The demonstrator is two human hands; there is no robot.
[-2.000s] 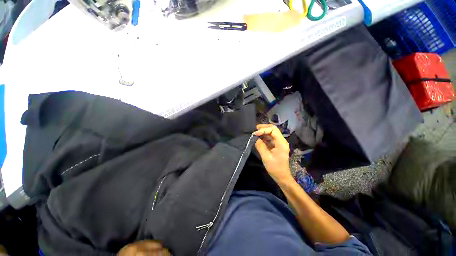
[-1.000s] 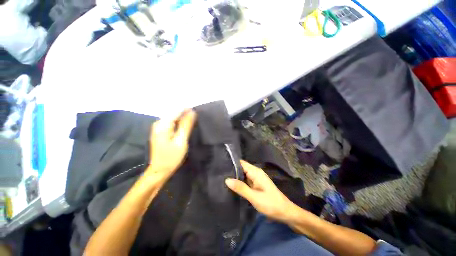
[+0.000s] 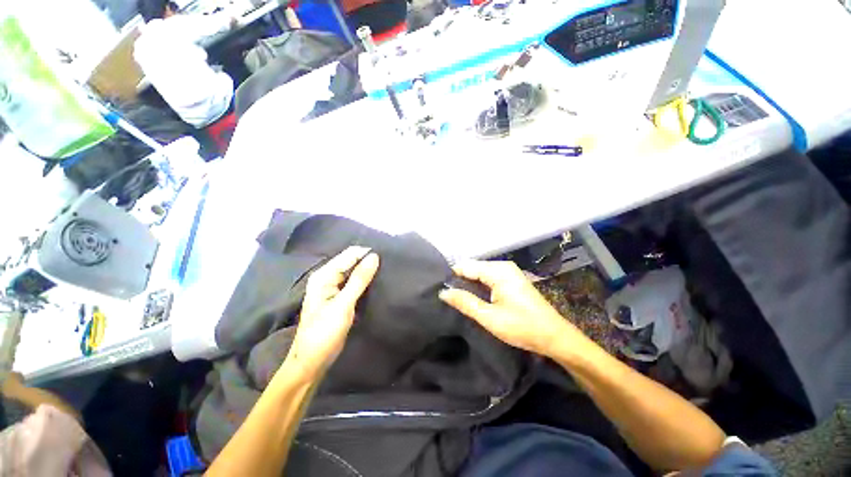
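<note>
A dark grey-black garment (image 3: 401, 345) lies bunched over the white table's front edge and my lap. A pale stitch line runs across its lower part. My left hand (image 3: 338, 293) is on the garment near its upper middle, thumb and fingers close together with cloth at the fingertips. My right hand (image 3: 495, 296) pinches the garment's right upper edge between thumb and fingers. The small black snips (image 3: 553, 149) lie on the table beyond the hands.
The white sewing machine (image 3: 467, 79) with its dark control panel (image 3: 611, 33) stands behind. Yellow and green scissors (image 3: 704, 121) lie at right, near a clear-wrapped dark lump (image 3: 509, 110). A dark cloth-covered box (image 3: 793, 270) stands right. Another person's sleeve (image 3: 56, 447) shows lower left.
The view has swung left and up. The garment is now gathered differently, with its pale stitch line running crosswise below my hands. My right hand has moved from that line to the upper edge.
</note>
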